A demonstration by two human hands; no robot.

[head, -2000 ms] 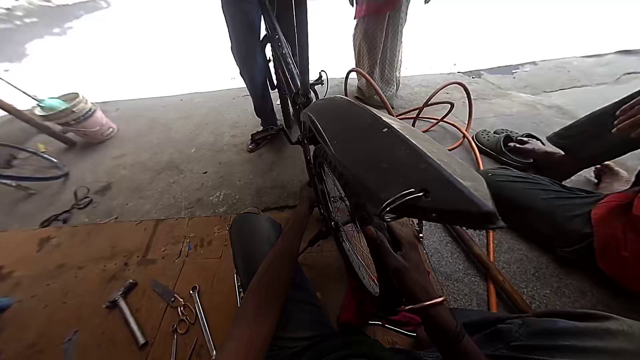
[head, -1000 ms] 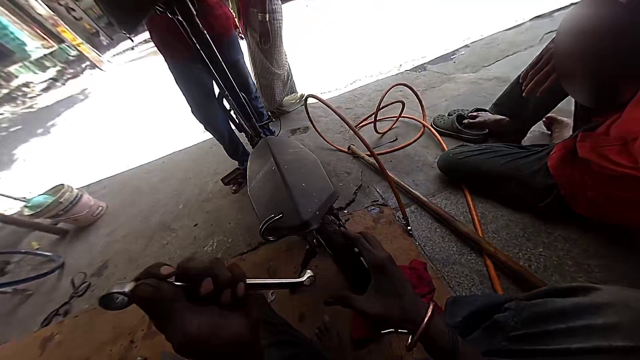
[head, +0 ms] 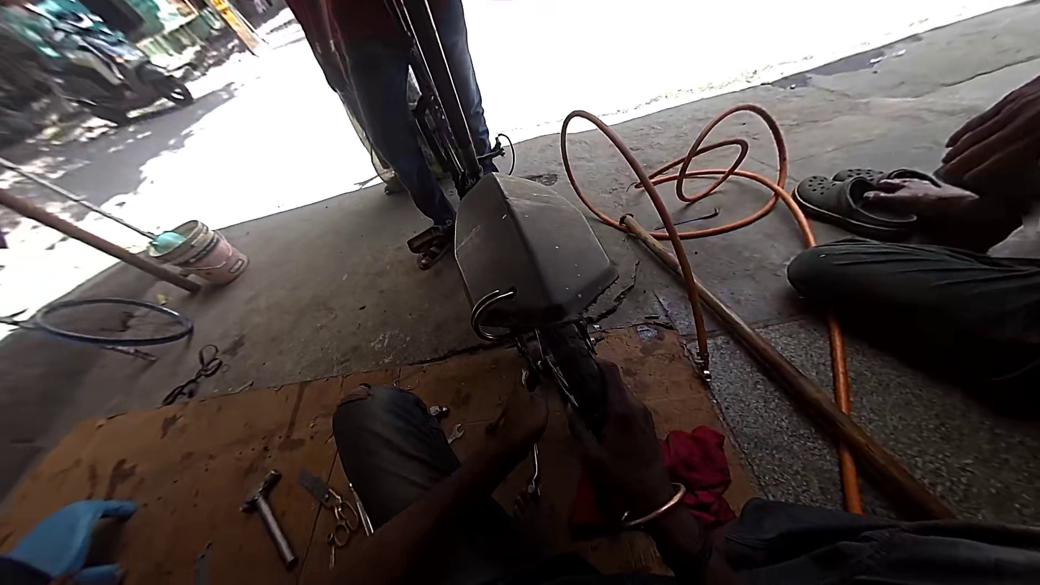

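A bicycle stands upright before me, its broad dark seat [head: 532,248] towards me, with a curved metal loop under the seat's rear left edge. Below it, my right hand [head: 621,435], with a bangle at the wrist, is closed around the wheel's tyre [head: 581,374]. My left hand [head: 520,418] is curled just left of the wheel; a metal wrench [head: 535,471] extends down from it, its upper part hidden. Scissors [head: 341,516], a T-shaped metal tool [head: 272,520] and a small spanner [head: 456,433] lie on the brown board [head: 195,455]. A red cloth [head: 699,471] lies right of my right hand.
A person in jeans [head: 390,106] stands beyond the bicycle. Another person's leg [head: 910,284] and clog [head: 845,203] are at right. An orange hose [head: 691,284] loops near a long wooden pole [head: 772,366]. A bucket [head: 207,252], a rim [head: 114,302] and a blue object [head: 65,536] are at left.
My left hand has brought the wrench from in front of me to beside the wheel. My right hand has closed on the tyre. The view has shifted left since the first frame.
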